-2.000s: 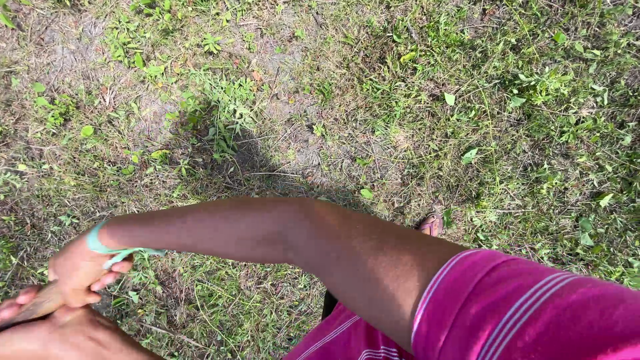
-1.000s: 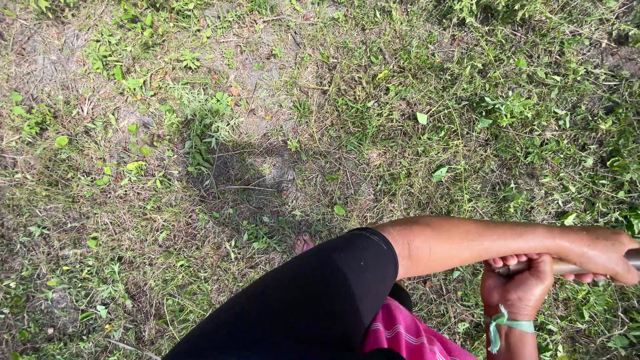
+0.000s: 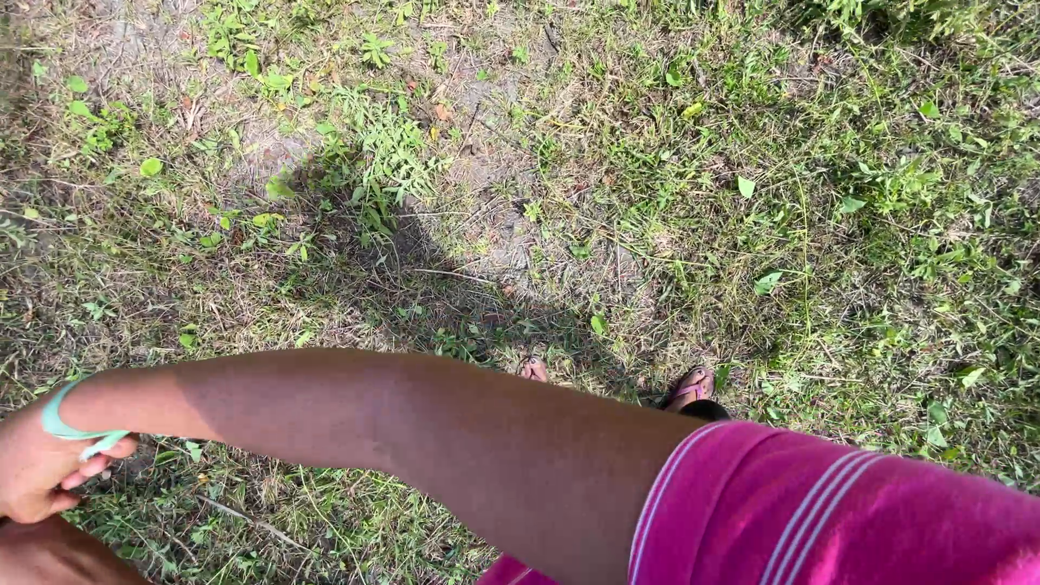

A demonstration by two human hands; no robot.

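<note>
At the left edge of the head view is my right hand (image 3: 45,471), fingers curled, with a pale green band (image 3: 69,426) tied round the wrist. My right arm, in a pink sleeve with white stripes (image 3: 821,508), stretches across the lower part of the view. Just below the right hand, the back of my left hand (image 3: 49,552) shows in the bottom left corner; its fingers are out of sight. The wooden handle that both hands grip in the earlier frames is hidden or beyond the edge here.
Short grass and low weeds (image 3: 382,154) cover the ground, with dry stalks and bare soil between them. A foot in a sandal (image 3: 695,386) stands beyond my upper arm, and toes of another foot (image 3: 535,370) show further left. A shadow falls across the grass.
Both hands were together on a handle at the left, then at the right a second ago; now they are back at the left edge. The black-clad limb seen a second ago has mostly left the view.
</note>
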